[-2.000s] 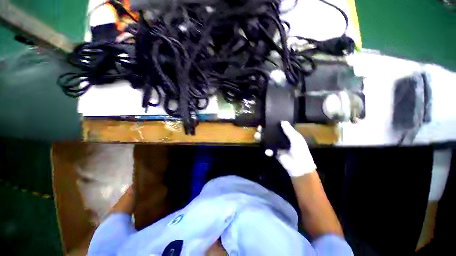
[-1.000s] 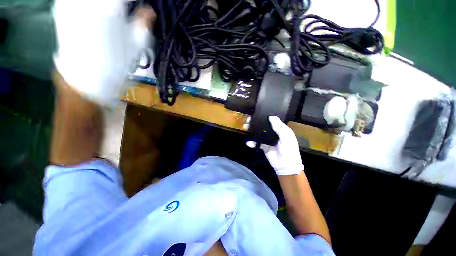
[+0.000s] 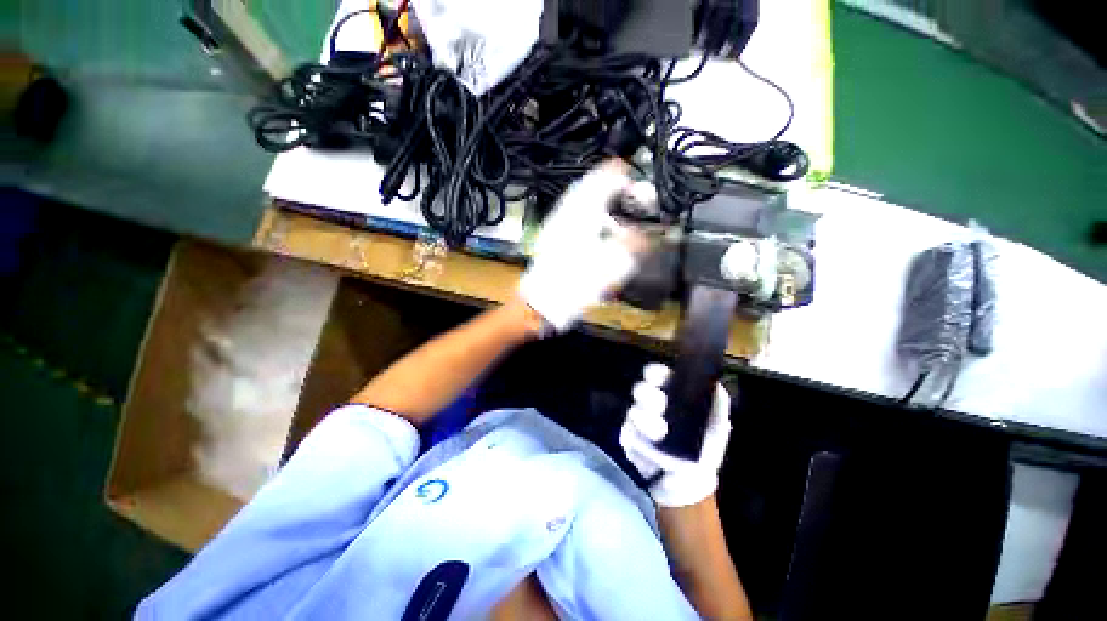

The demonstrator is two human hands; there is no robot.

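Observation:
My right hand [image 3: 675, 439], white-gloved with fingertips exposed or hard to make out, is closed around a black power adapter [image 3: 707, 346] held upright-looking at the bench's front edge. My left hand [image 3: 585, 249], also white-gloved, is blurred over the bench edge, left of the adapter's upper end. Its fingertips are near a dark block; whether it grips anything is unclear. A heap of black cords [image 3: 486, 152] lies behind it. A dark fixture with a whitish round lump [image 3: 743, 263] sits just behind and right of the held adapter.
Bagged adapters [image 3: 944, 303] lie on the white surface at right. An open brown carton [image 3: 152, 455] with clear or white bags [image 3: 249, 376] stands below the bench at left. A white plastic clump [image 3: 480, 39] and more black adapters [image 3: 625, 27] are at the back.
My left hand has moved from the far left to beside the adapter. My right hand has drawn the adapter back from the bench and now wraps its lower end. The camera view has shifted.

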